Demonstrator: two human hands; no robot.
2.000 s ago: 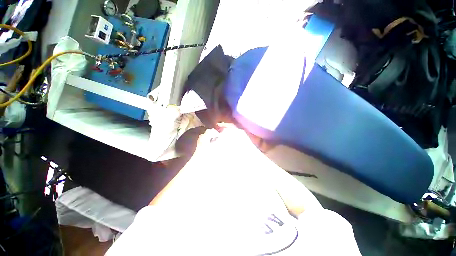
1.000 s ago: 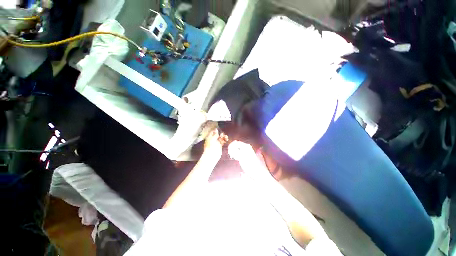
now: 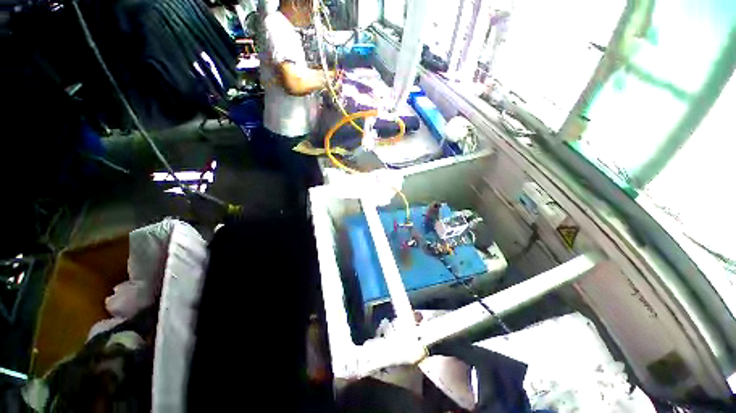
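Neither of my hands can be made out in the current view. A dark cloth piece [image 3: 502, 377] lies at the bottom edge, right of centre, and is cut off by the frame. A pale flap [image 3: 449, 376] lies against its left side. White cloth [image 3: 569, 363] covers the bench to the right of it. The blue pressing form is not in view.
An open white compartment [image 3: 329, 274] holds a blue board [image 3: 416, 262] with valves and fittings. A person [image 3: 289, 81] stands at another station beyond. A white-lined bin [image 3: 179, 314] stands at lower left. Windows [image 3: 557, 56] run along the right.
The view has swung left and up, towards the compartment, the windows and the other person. My hands and the blue form have left the picture.
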